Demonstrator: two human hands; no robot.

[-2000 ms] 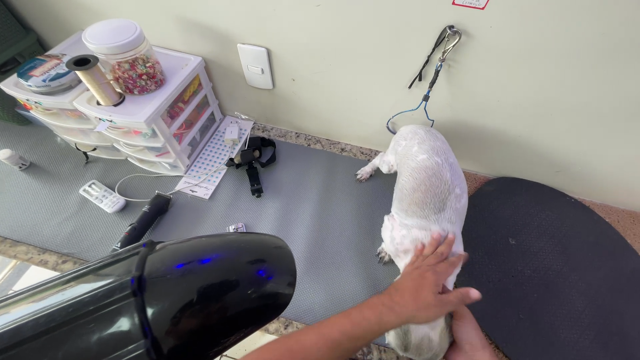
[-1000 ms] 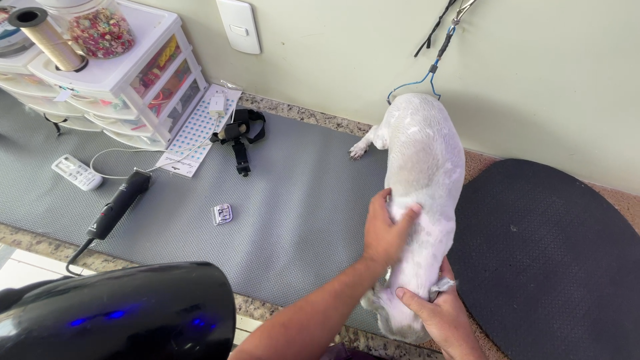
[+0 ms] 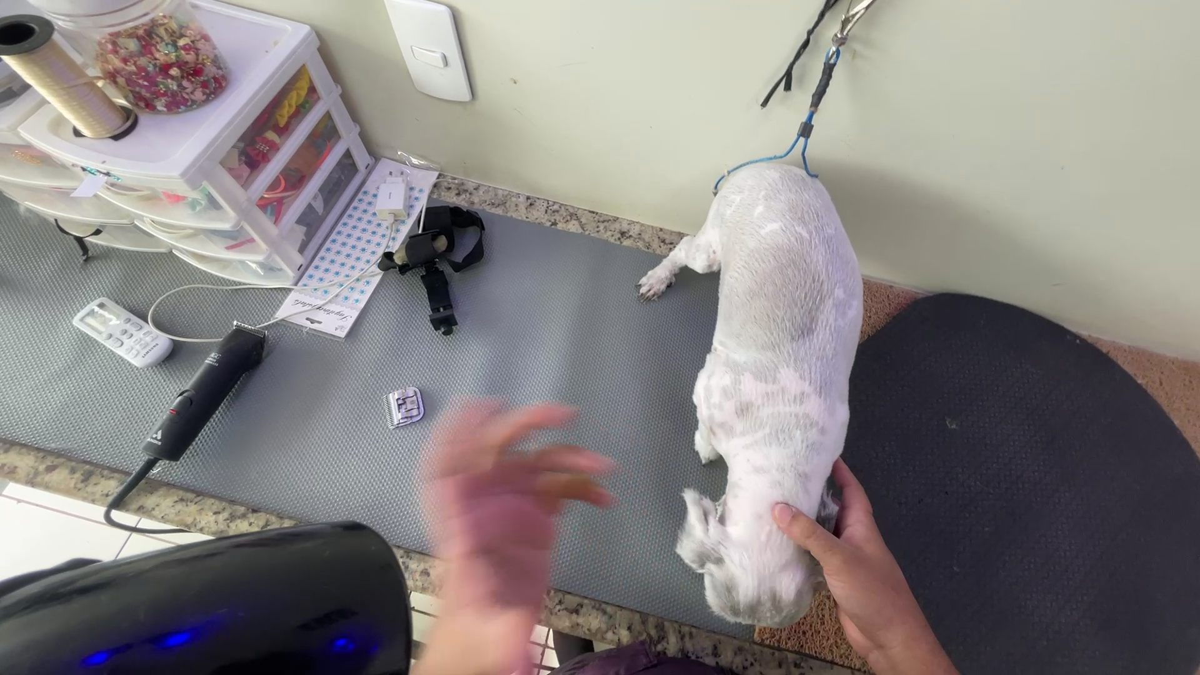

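Note:
A small white dog (image 3: 783,328) stands on a grey textured mat (image 3: 562,328), its head toward me and its rump by the wall. A blue-and-black grooming loop (image 3: 808,141) hangs at its rear end. My right hand (image 3: 858,562) holds the dog at the neck, thumb on top and fingers partly hidden beneath. My left hand (image 3: 516,478), blurred, is off the dog with its fingers spread, empty, over the mat's front part. Just beyond it lies a detached clipper blade (image 3: 405,408). A black corded hair clipper (image 3: 208,392) rests farther left.
A glossy black dryer-like housing (image 3: 216,609) fills the lower left. White drawer units (image 3: 187,141) hold a jar (image 3: 159,56) and a ribbon spool (image 3: 70,84). A remote control (image 3: 123,331) and black strap mount (image 3: 436,253) lie nearby. A round black mat (image 3: 1022,487) is at right.
My left hand has lifted off the dog's back and moved left. My right hand stays at the dog's neck. The view has moved closer since the earliest frame.

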